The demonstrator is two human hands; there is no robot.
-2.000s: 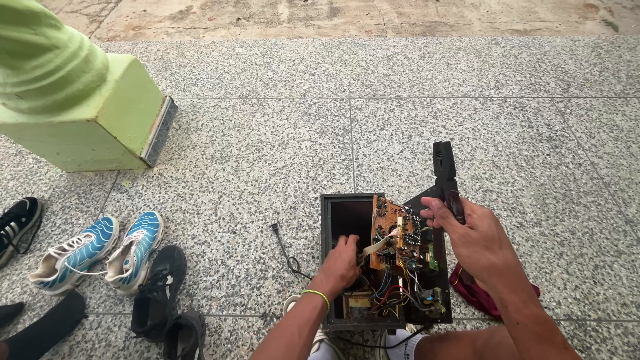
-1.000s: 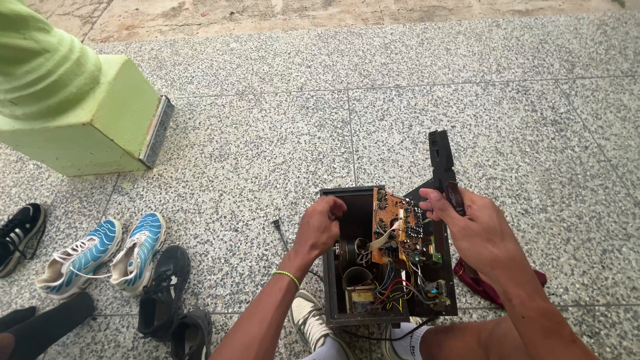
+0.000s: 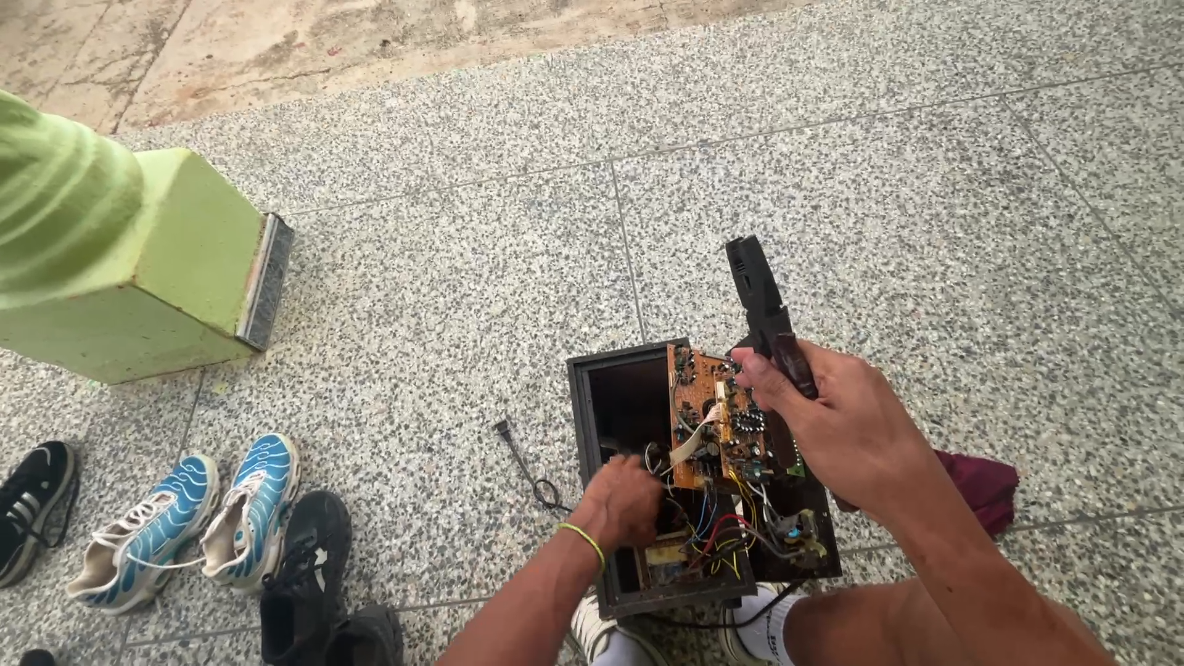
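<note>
A black box (image 3: 581, 416), open at the top, stands on the floor between my feet. An orange-brown circuit board (image 3: 694, 379) with many parts and a pale ribbon cable leans up at its right side. Coloured wires (image 3: 731, 532) run from it toward a transformer (image 3: 668, 558) low in the box. My left hand (image 3: 627, 499) reaches into the box, left of the board; its fingertips are hidden, so what it touches cannot be seen. My right hand (image 3: 823, 416) grips a black plier-like tool (image 3: 760, 291) with dark handles, its head pointing up, above the board and a black panel (image 3: 819, 555).
A power cord with a plug (image 3: 504, 428) lies left of the box. A dark red cloth (image 3: 980, 490) is on the floor at right. Blue sneakers (image 3: 254, 509) and black shoes (image 3: 310, 555) stand at lower left, below a green pillar base (image 3: 185, 268).
My left hand has gone from the box's upper edge down into it beside the board. My right hand still holds the tool.
</note>
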